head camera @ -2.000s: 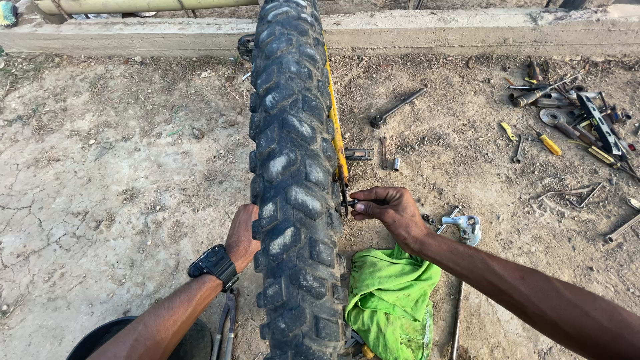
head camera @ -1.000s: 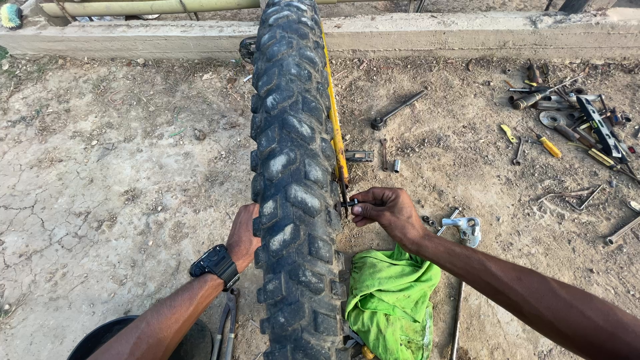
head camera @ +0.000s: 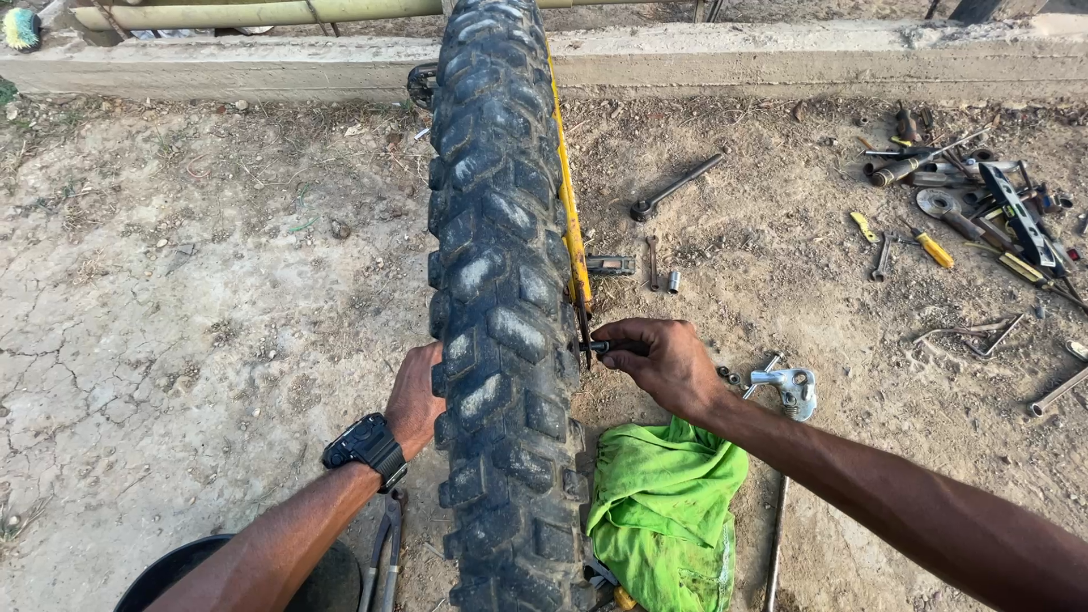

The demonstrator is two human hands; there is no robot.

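Observation:
A knobby black bicycle tire (head camera: 501, 323) stands upright down the middle of the view. My right hand (head camera: 667, 361) pinches a small dark metal part (head camera: 601, 347) at the axle end, against the flat rear end of the yellow frame tube (head camera: 571, 204). Whether that part is a nut or a tool I cannot tell. My left hand (head camera: 418, 395), below a black wristwatch (head camera: 367, 450), reaches behind the tire's left side; its fingers are hidden, so its hold is unclear. A bright green cloth (head camera: 667, 510) lies on the ground under my right forearm.
A ratchet handle (head camera: 677, 187), a small wrench (head camera: 652, 263) and a socket (head camera: 674, 281) lie right of the pedal (head camera: 612, 265). Farther right is a pile of tools (head camera: 977, 187). Pliers (head camera: 387, 544) and a black tub (head camera: 340, 578) are lower left. A concrete curb (head camera: 722, 64) crosses behind.
My right hand has shifted slightly at the axle end, and more of the dark part shows between its fingers. The left arm has stayed nearly in place.

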